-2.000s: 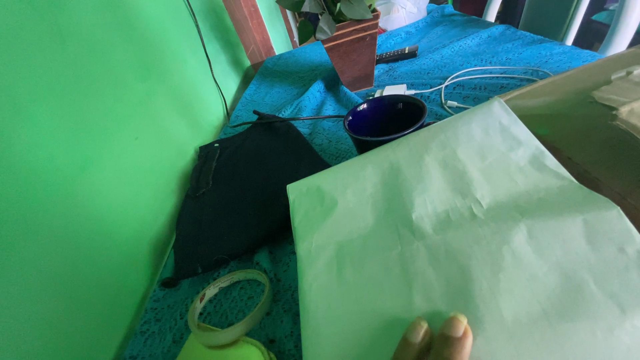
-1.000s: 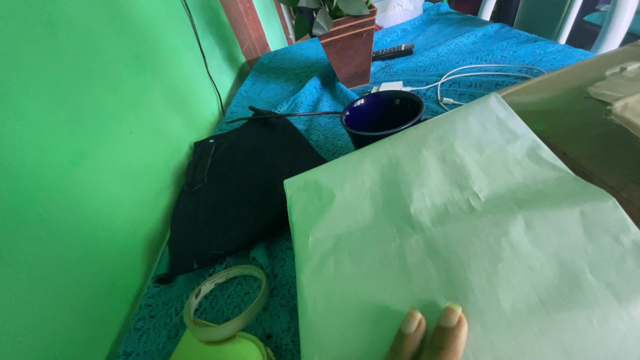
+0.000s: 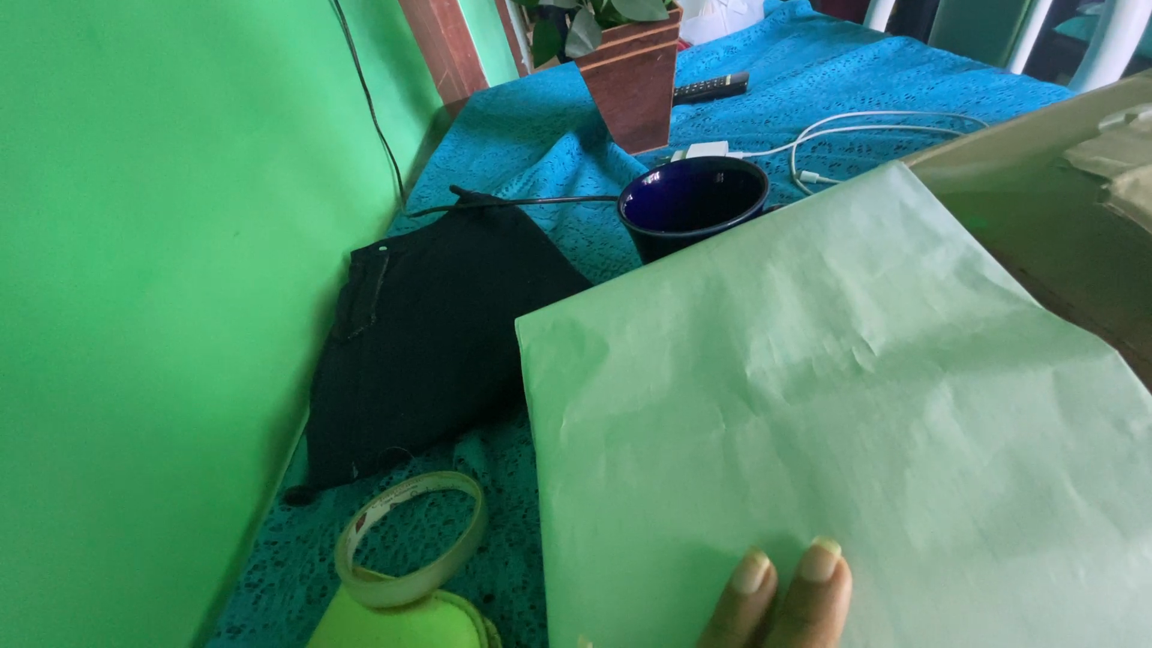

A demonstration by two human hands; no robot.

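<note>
A creased sheet of pale green paper [image 3: 810, 387] lies across the lower right, overlapping dark cloth. Two fingertips of what looks like my right hand [image 3: 787, 576] rest on its lower part, slightly apart; the rest of that hand is below the view. My left hand does not show. Beyond the paper stands a dark blue mug [image 3: 693, 198], partly hidden by its edge. The folded black cloth item [image 3: 432, 333] lies left of the paper. A roll of clear tape [image 3: 409, 589] leans on a bright yellow-green object [image 3: 396, 625] at the bottom.
A cardboard box [image 3: 1035, 189] is at the right. A wooden planter [image 3: 634, 90], a remote control [image 3: 715, 87], a white charger [image 3: 706, 150] and its cable [image 3: 868, 129] are on the blue tablecloth [image 3: 810, 67]. A green wall [image 3: 162, 270] borders the left side.
The fingertips have moved a little up the paper, and more of them shows than in the oldest frame. The paper and other things have plainly stayed in place.
</note>
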